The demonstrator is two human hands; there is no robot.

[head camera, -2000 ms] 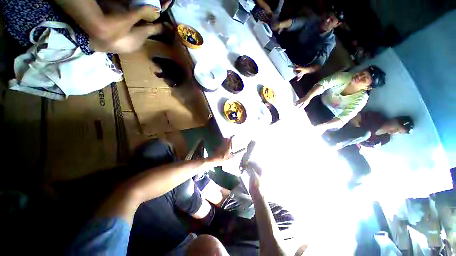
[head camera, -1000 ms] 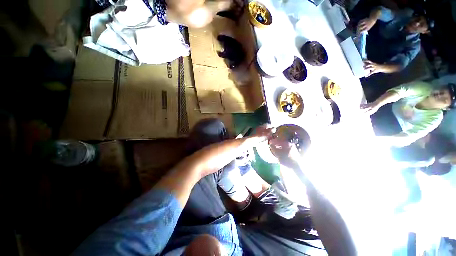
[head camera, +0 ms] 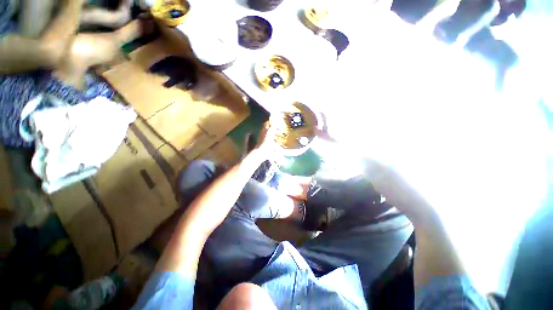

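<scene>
A round tan housing (head camera: 295,124) with a dark block inside is held up at the near edge of the white table, its open side showing. My left hand (head camera: 265,142) grips its left rim. My right hand (head camera: 324,126) is mostly washed out by glare; a pinkish, blurred part of it shows by the right rim, and its grip cannot be told. Another tan housing (head camera: 274,72) with a dark block inside lies on the table just beyond.
Further along the table are a dark brown housing (head camera: 254,32), a white bowl (head camera: 212,45) and a tan housing (head camera: 170,11). A person's arm (head camera: 91,51) and a white cloth (head camera: 82,139) are at left. Cardboard (head camera: 136,181) covers the floor. Glare hides the right side.
The view has shifted. The thin dark item earlier between my hands is no longer seen there; a round housing came between them, and its tan inside now shows more clearly.
</scene>
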